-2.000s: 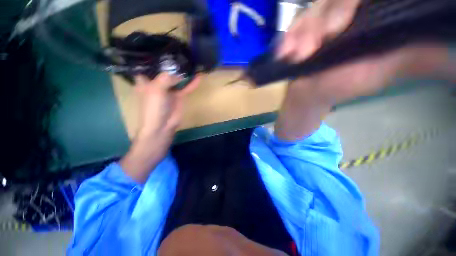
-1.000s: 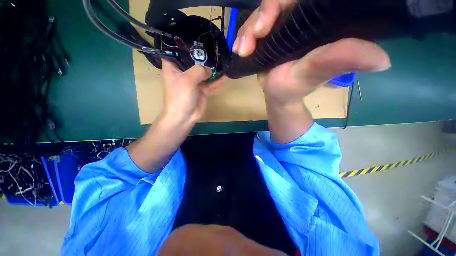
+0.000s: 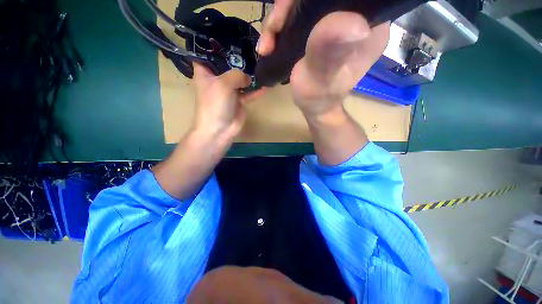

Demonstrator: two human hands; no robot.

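My left hand (image 3: pixel 220 101) holds the open black ear cup (image 3: pixel 208 27) of a headset at the upper middle. Red wires and a pale round part show inside the cup. Twin grey curved tubes (image 3: pixel 139 27) run from it to the upper left. A small green circuit board (image 3: pixel 252 83) shows at my left fingertips. My right hand (image 3: pixel 327 65) is wrapped around a thick black electric screwdriver (image 3: pixel 303 27). Its front end is at the cup's right edge; the tip contact is hidden.
A silver screw feeder (image 3: pixel 416 50) stands in a blue tray (image 3: pixel 389 90) at the right. The tan mat (image 3: pixel 267 122) lies on the green bench (image 3: pixel 113 119). A black cable pile (image 3: pixel 35 89) is at the left, with blue bins (image 3: pixel 74 208) of cables below.
The screwdriver has swung from reaching rightward to a steeper angle, uncovering the screw feeder. Its front end has moved slightly left at the cup. My left hand keeps its hold.
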